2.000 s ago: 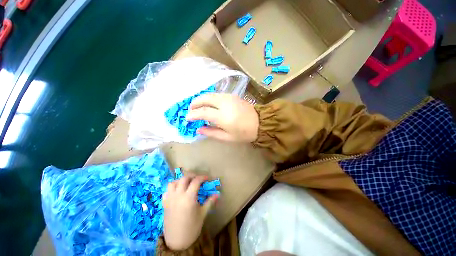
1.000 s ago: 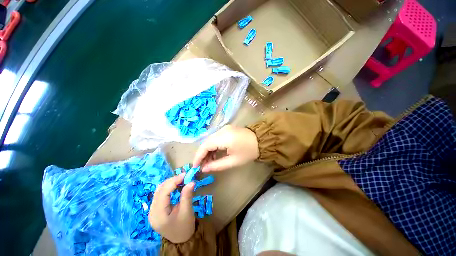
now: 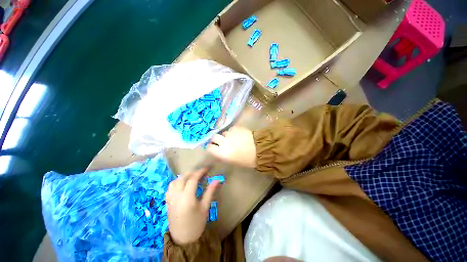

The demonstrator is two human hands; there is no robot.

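Note:
My left hand is over the cardboard sheet, fingers bent and blurred. A few blue pieces lie around its fingertips, one beside the thumb. Whether it grips one is unclear. My right hand is at the near edge of the clear poly bag, fingers curled. A bit of blue shows at its fingertips; I cannot tell if it is held. The bag lies open with a heap of blue pieces inside. The blue-filled poly bag lies left of my left hand.
An open carton with several blue parts stands at the top. A small black object lies beside my right sleeve. The green conveyor is beyond the bags, with orange-red housings at upper left. A pink stool stands upper right.
My right hand went from the heap in the clear bag to my left hand, where both held a blue piece. Now they are apart, the right back at the bag's edge.

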